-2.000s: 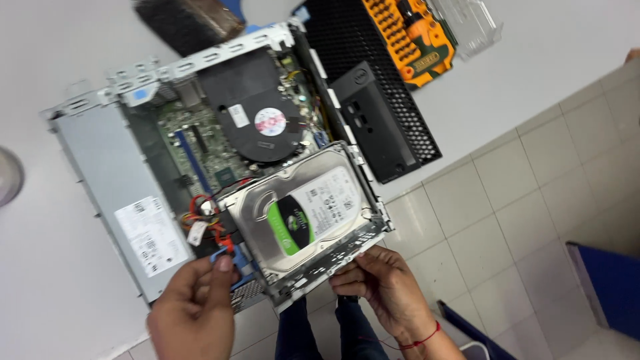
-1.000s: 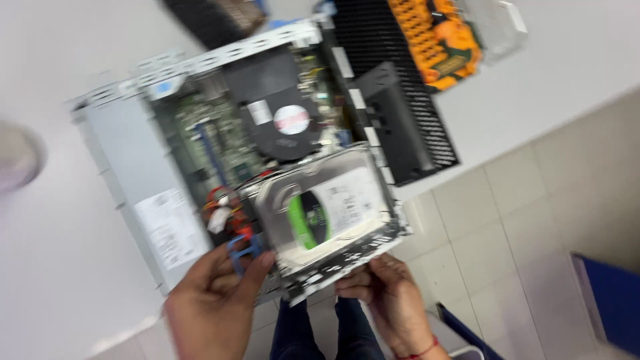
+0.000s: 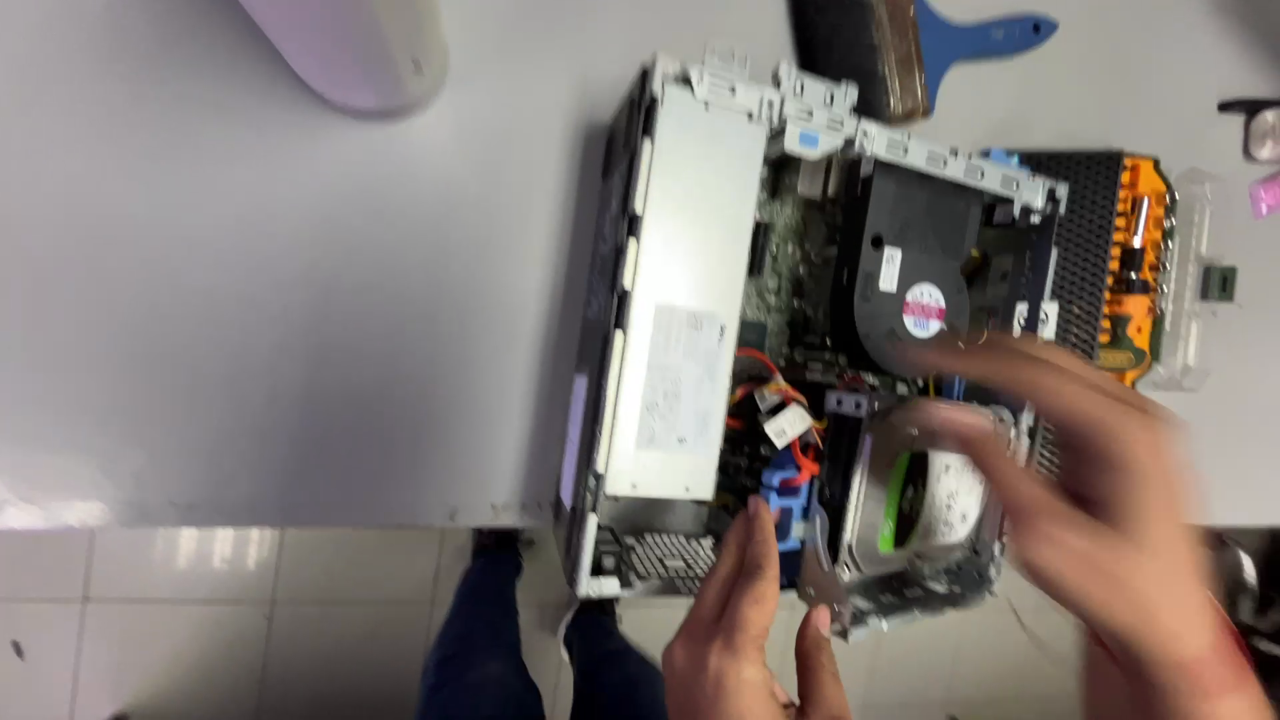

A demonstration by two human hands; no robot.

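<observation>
A small desktop computer with its cover off stands on the grey table, its power supply [image 3: 690, 280] on the left side and a black blower fan housing [image 3: 915, 270] at the upper right. Below the fan sits a hard drive [image 3: 935, 500] with a green and black label, in a metal caddy at the front corner. My left hand [image 3: 735, 625] is at the near edge, fingertips by a blue plastic clip [image 3: 785, 505], the thumb apart near the caddy's corner. Blurred, my right hand [image 3: 1090, 480] is over the drive and fan; its contact is unclear. Red and orange cables lie between power supply and drive.
A brush with a blue handle [image 3: 990, 38] lies behind the case. To the right are a black mesh front panel [image 3: 1085, 230], an orange bit set [image 3: 1135, 270] and a clear plastic lid [image 3: 1190, 280]. A pale rounded object [image 3: 370, 50] stands at the upper left. The table's near edge runs under the case.
My right hand has moved from the near edge of the drive caddy to above the drive and fan. The view has turned and shifted considerably.
</observation>
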